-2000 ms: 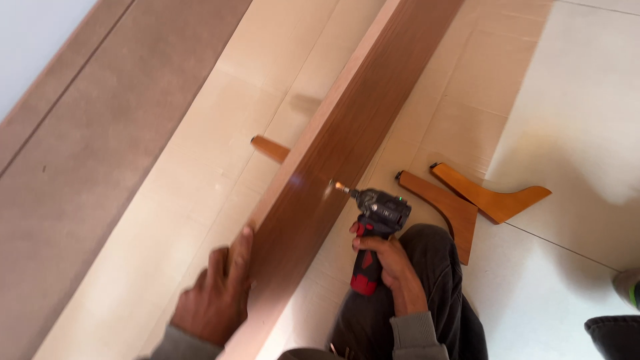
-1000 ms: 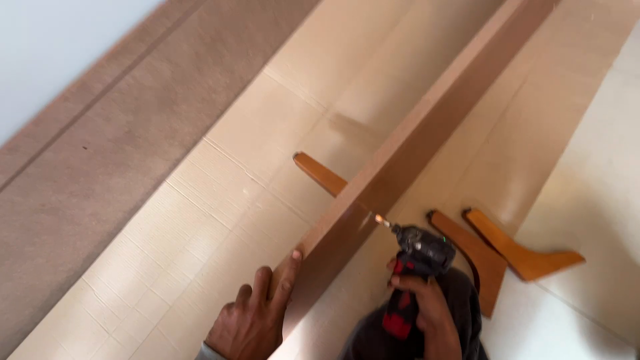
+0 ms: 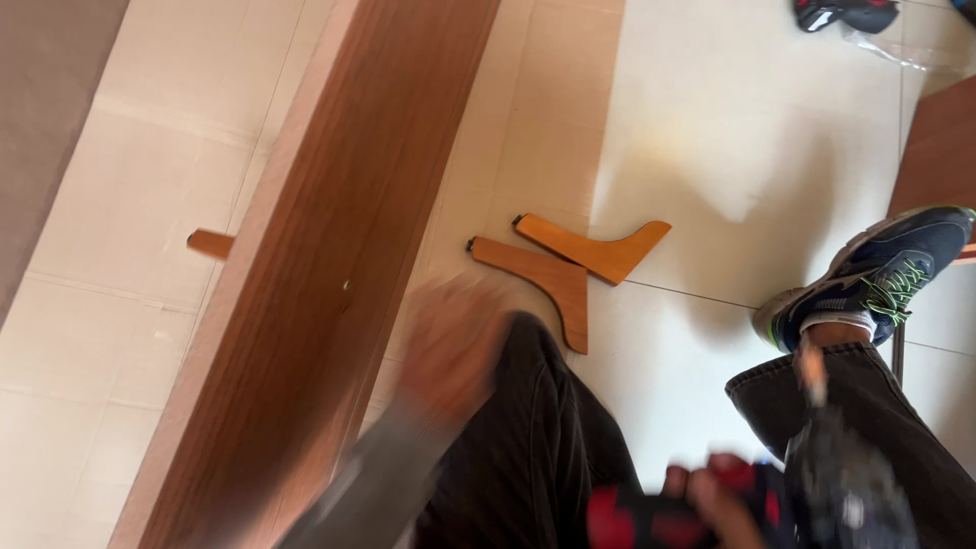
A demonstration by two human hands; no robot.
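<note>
My right hand (image 3: pixel 720 503) is wrapped round the grip of a black and red cordless driver (image 3: pixel 831 480) at the lower right; both are blurred. My left hand (image 3: pixel 454 343), also blurred, is over my knee beside a long brown wooden board (image 3: pixel 343 175) that stands on edge. A small pale spot, perhaps a screw head or a hole, shows on the board's face. Two angled wooden furniture legs (image 3: pixel 591 248) (image 3: pixel 541 286) with black tips lie touching on the floor, just beyond my left hand. Part of another wooden leg (image 3: pixel 211 243) sticks out past the board's far side.
Flattened cardboard (image 3: pixel 137 305) lies under the board, over a pale tiled floor (image 3: pixel 686 152). My shoe (image 3: pixel 877 274) rests at the right near a brown wooden panel (image 3: pixel 942 152). A black and red object (image 3: pixel 846 11) and clear plastic (image 3: pixel 888 53) are at the upper right.
My left hand has left the board's edge and moved right, over my knee. The driver, its tip at the board's face before, is now away from it at the lower right. The view has shifted right.
</note>
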